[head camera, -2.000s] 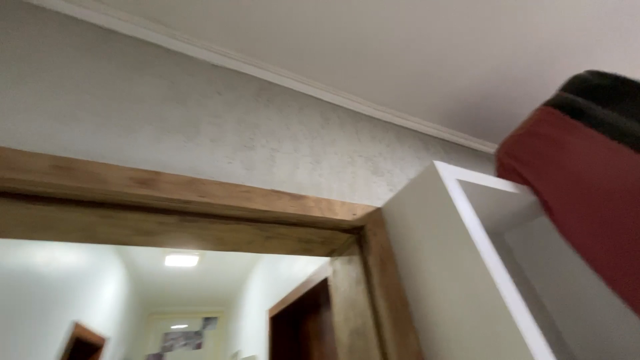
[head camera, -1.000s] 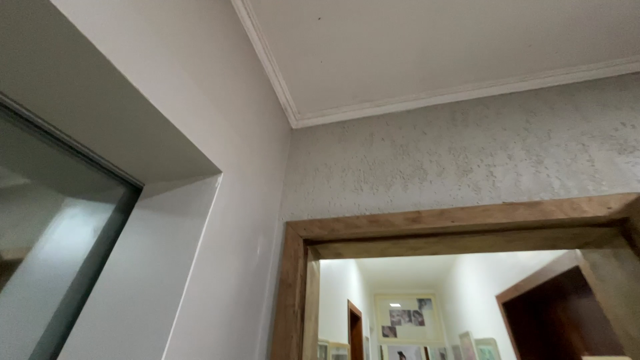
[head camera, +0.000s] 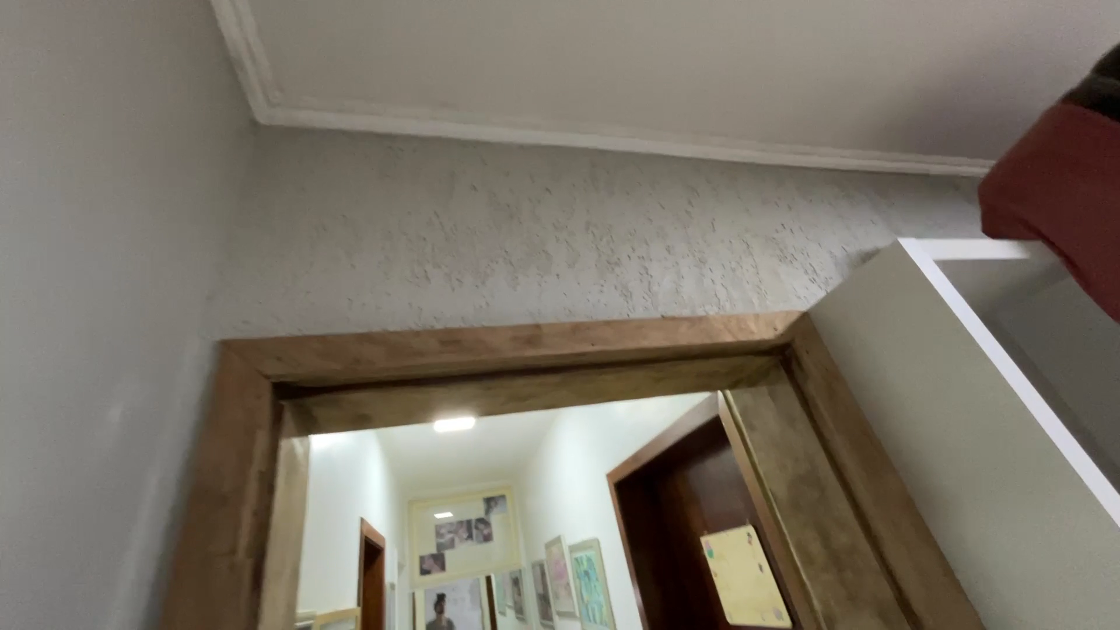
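Neither my left hand nor my right hand shows in the head view. A wooden door frame (head camera: 525, 346) spans the lower middle, below a rough grey plaster wall (head camera: 542, 236). To its right rises a white open-fronted cabinet (head camera: 919, 376). Dark red fabric (head camera: 1063, 188) with a black part lies over the cabinet's top at the right edge; what it belongs to cannot be told.
Through the doorway runs a hallway with a lit ceiling lamp (head camera: 454, 424), framed pictures (head camera: 589, 582), a large photo frame (head camera: 464, 535) and a dark wooden door (head camera: 700, 499) bearing a cream board (head camera: 745, 577). White moulding (head camera: 560, 138) edges the ceiling.
The view has swung right since one second ago. The window at the left has left the view, and the white cabinet and red fabric are back at the right.
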